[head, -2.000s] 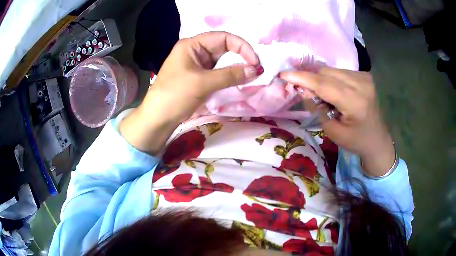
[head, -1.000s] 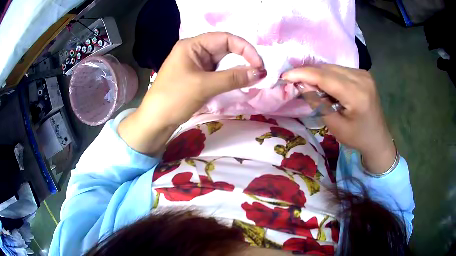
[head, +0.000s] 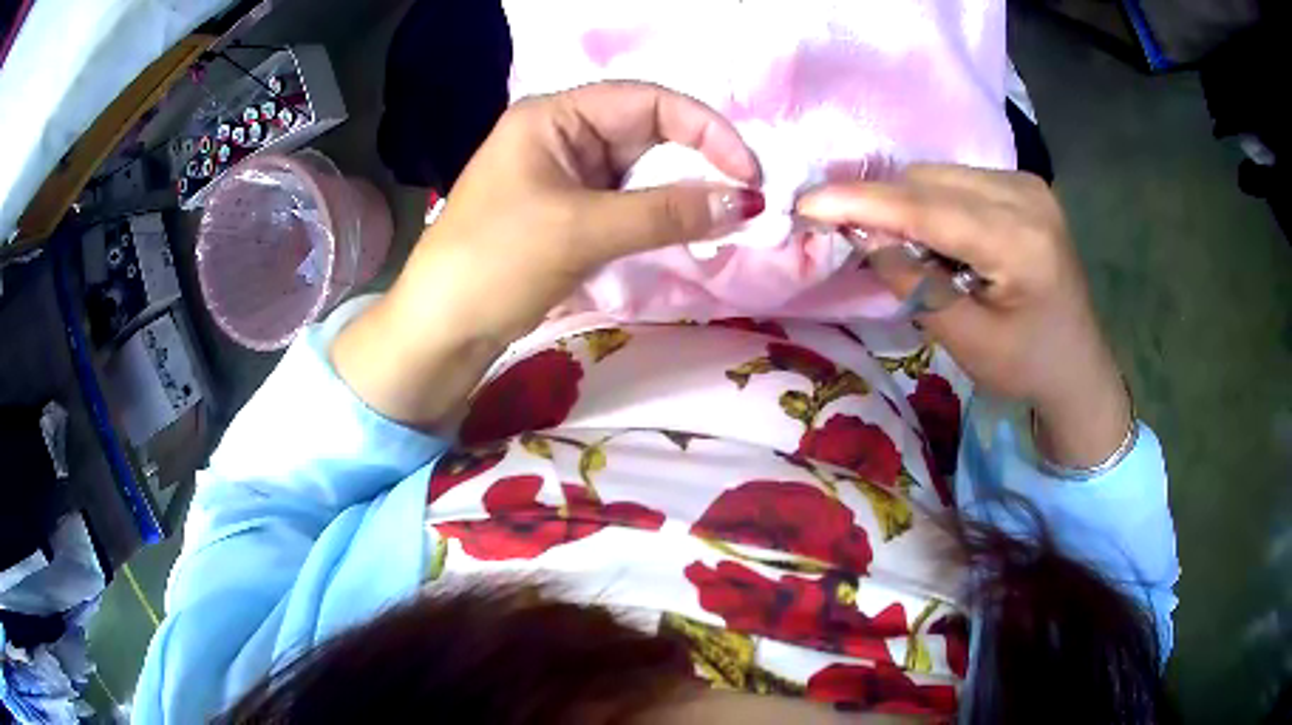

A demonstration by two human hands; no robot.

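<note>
The pale pink garment piece (head: pixel 907 85) lies over the lap, bunched up between my hands. My left hand (head: pixel 581 213) has thumb and forefinger tips together at the bunched cloth, pinching a whitish part of it. My right hand (head: pixel 978 269) is close to its right, thumb and forefinger at the cloth. Small silver scissors (head: pixel 928 290) lie within my right hand, under the fingers, partly hidden. No needle or thread can be made out between the fingertips.
A pink waste basket (head: pixel 269 252) stands on the left, below a grey box (head: pixel 315 96) with rows of round dark-and-red items. A white-covered table (head: pixel 85 85) edges the upper left. The green-grey floor (head: pixel 1176 312) shows at the right.
The fingertips of my left hand have moved slightly right, closer to my right hand. My right hand has shifted slightly up. The scissors remain in it.
</note>
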